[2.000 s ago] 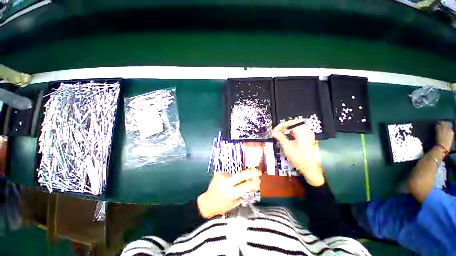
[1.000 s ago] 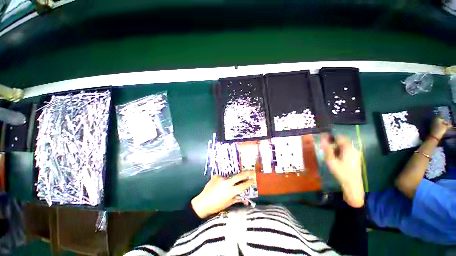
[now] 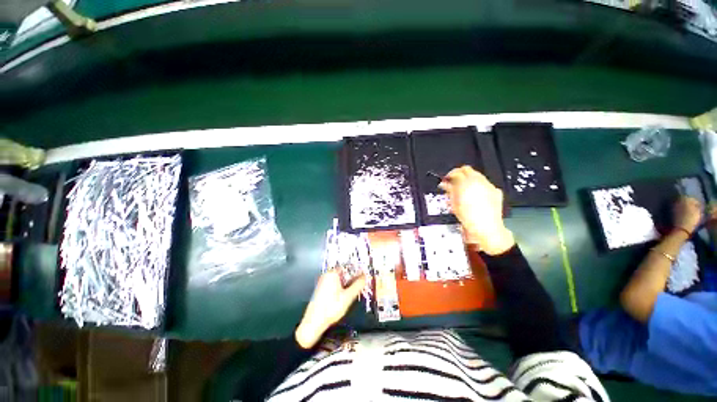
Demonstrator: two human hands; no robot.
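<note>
My left hand (image 3: 330, 302) is at the near end of a bunch of slim silvery rods (image 3: 343, 247), its fingertips on or around them; the grip is hard to make out. My right hand (image 3: 479, 208) is over the middle black tray (image 3: 445, 149) with a thin dark tool (image 3: 435, 176) between its fingers, above whitish fittings (image 3: 437, 204). The narrow pale fixture (image 3: 387, 297) stands uncovered on the orange board (image 3: 440, 300). White plates with small parts (image 3: 446, 253) lie right of it.
The left black tray (image 3: 380, 188) holds fine specks, the right tray (image 3: 528, 169) a few pieces. A large rod tray (image 3: 118, 239) and a clear bag (image 3: 234, 220) are at left. A co-worker's arm (image 3: 656, 267) works at another tray (image 3: 621, 216) at right.
My right hand has gone from the board's right side back over the middle tray. My left hand has moved left off the fixture to the rods. The view has shifted slightly.
</note>
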